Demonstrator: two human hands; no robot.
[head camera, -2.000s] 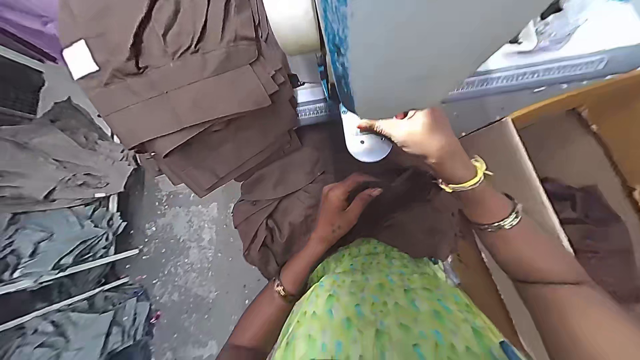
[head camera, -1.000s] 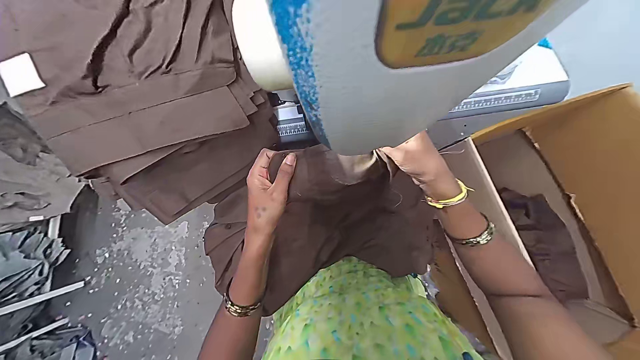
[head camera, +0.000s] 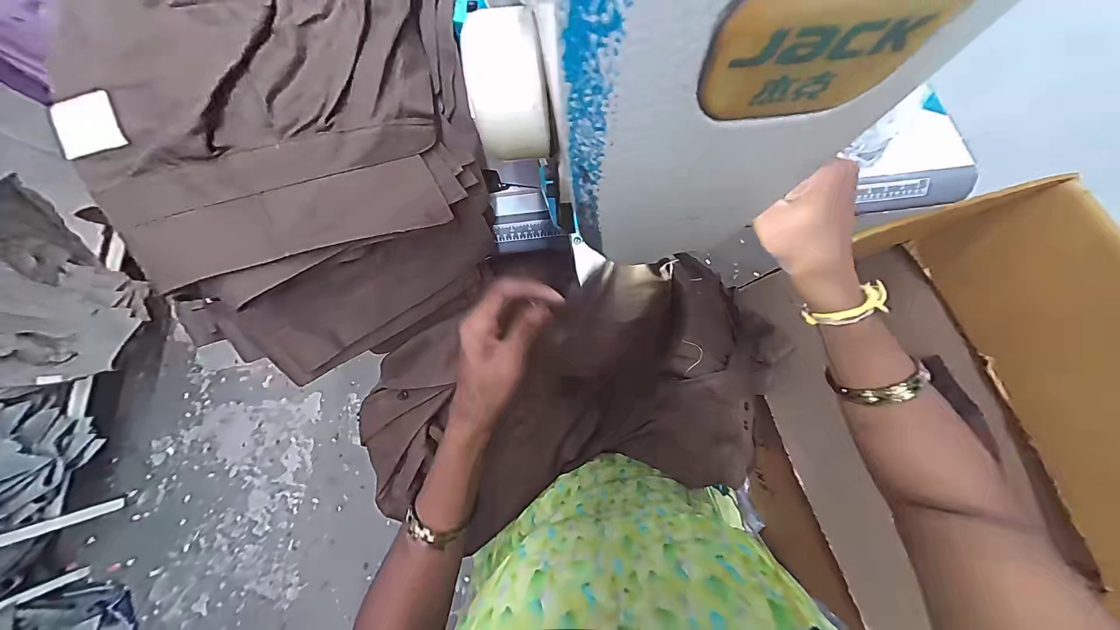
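My left hand is blurred at the left part of a brown garment on my lap, thumb and fingers bent close together at the cloth; whether it pinches the fabric I cannot tell. My right hand is raised off the garment, to the right of the head of a Jack sewing machine, fingers curled and fingertips hidden. What it holds, if anything, does not show. Below the machine head, a white pointed part touches the garment's top edge. A loose pale thread lies on the cloth.
Stacked brown garments with a white tag lie left of the machine. An open cardboard box stands at the right, with brown cloth inside. Grey garments and pale bars are at the far left, above a worn floor.
My right hand has left the garment's top edge and moved up and right beside the machine head. My left hand, which was upright at the garment's upper edge, is now lower on the cloth.
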